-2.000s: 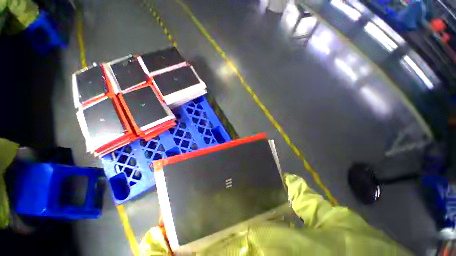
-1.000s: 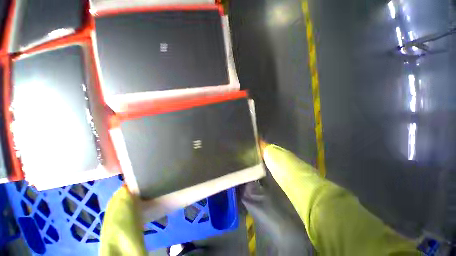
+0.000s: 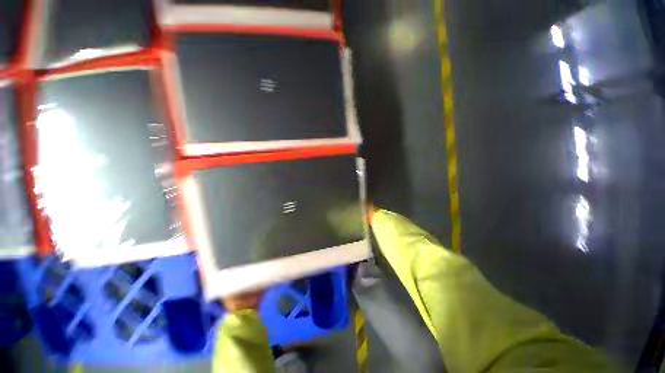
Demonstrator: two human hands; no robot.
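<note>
A laptop stack (image 3: 284,211) with a dark lid, small pale logo, white layer and red edge lies level in front of me at the pallet's front right corner. It sits against another stack (image 3: 262,87) behind it. My left hand (image 3: 242,300) is at the stack's near edge, mostly hidden, with a yellow sleeve below. My right hand (image 3: 371,210) is at its right edge, only a small part showing past the yellow sleeve. The fingers of both hands are hidden. The blue lattice pallet (image 3: 182,324) shows below the stacks.
To the left, another laptop stack (image 3: 102,160) has strong glare on its lid. More stacks with red borders lie at the back and far left. A yellow floor line (image 3: 450,146) runs along the grey floor on the right. A grey shape, perhaps my leg, shows below the stack.
The held stack has come closer against the stack behind it, and the gap has narrowed. My left hand has moved from the near left corner rightward along the near edge.
</note>
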